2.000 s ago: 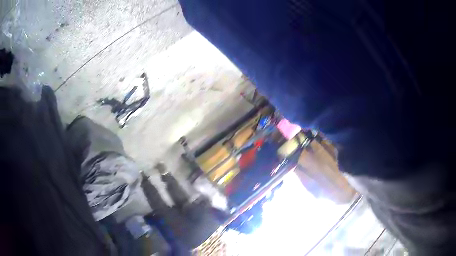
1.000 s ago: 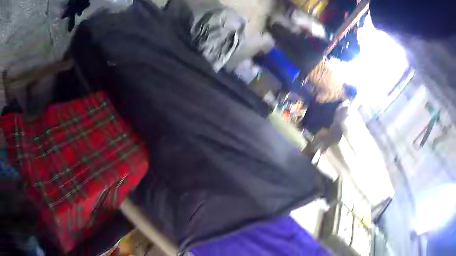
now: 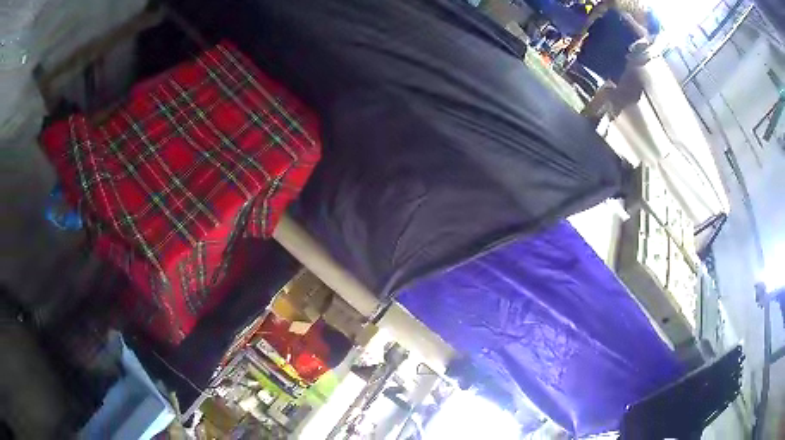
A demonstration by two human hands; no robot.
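Note:
Neither of my hands is in view. Nearest in front of me, a red tartan cloth (image 3: 194, 146) with green and pale lines hangs draped over something boxy at the left. A large dark black-navy cloth (image 3: 439, 146) is spread beside it across the middle. A shiny purple cloth (image 3: 542, 318) adjoins the dark cloth's lower edge. What lies beneath the cloths is hidden. The view is tilted sideways.
Mixed small goods and brown boxes (image 3: 301, 301) show at the lower middle. A light blue item (image 3: 133, 400) is at the lower left. A person in dark clothing (image 3: 609, 43) is at the upper right. A pale rack (image 3: 658, 249) and bright lamps are at the right.
The view has swung from floor and blue fabric to the stalls. Since one second ago, the tartan cloth has shifted up and right in view, and more purple cloth and goods show.

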